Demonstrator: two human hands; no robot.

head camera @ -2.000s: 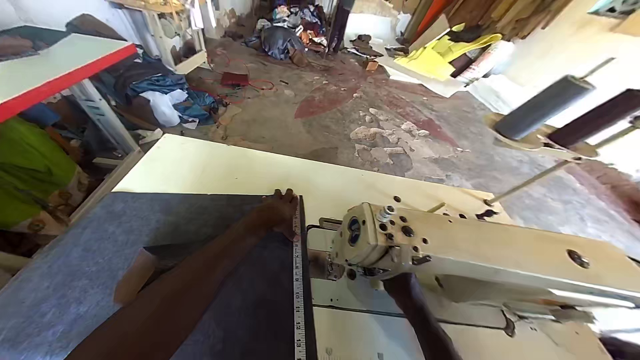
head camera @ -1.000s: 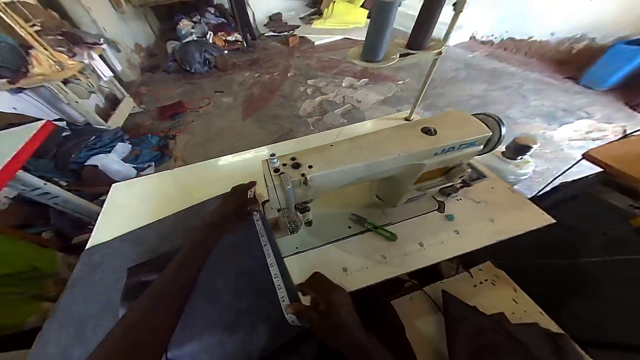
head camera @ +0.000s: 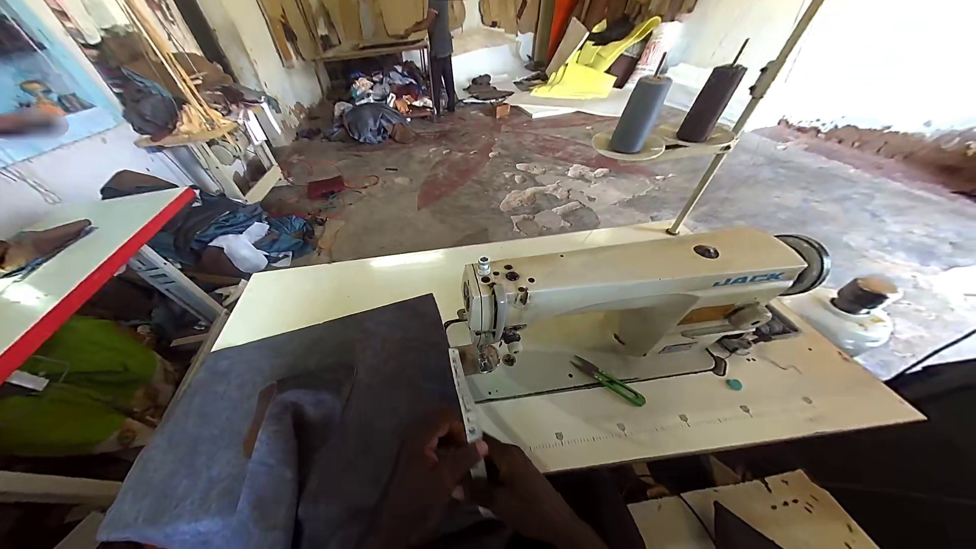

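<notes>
Dark grey-blue fabric (head camera: 381, 366) lies over the left part of the sewing machine table, with a folded flap on it. A white tape measure (head camera: 462, 396) runs along its right edge, beside the needle area of the Jack sewing machine (head camera: 610, 282). At the tape's lower part, my left hand (head camera: 438, 465) and my right hand (head camera: 511, 476) are close together, fingers bent on the tape and the fabric edge. The lower end of the tape is partly hidden by them. Green-handled thread snips (head camera: 610, 381) rest on the table to the right of the needle.
Two thread cones (head camera: 640, 114) stand on a holder behind the machine. A red-edged table (head camera: 99, 267) is at the left, with heaped clothes (head camera: 252, 236) near it. Another person (head camera: 441, 53) stands at the far shelves. A stool-like surface (head camera: 755, 507) is at the lower right.
My left hand has come down from the tape's upper end near the needle to its lower part, beside my right hand. The view has shifted.
</notes>
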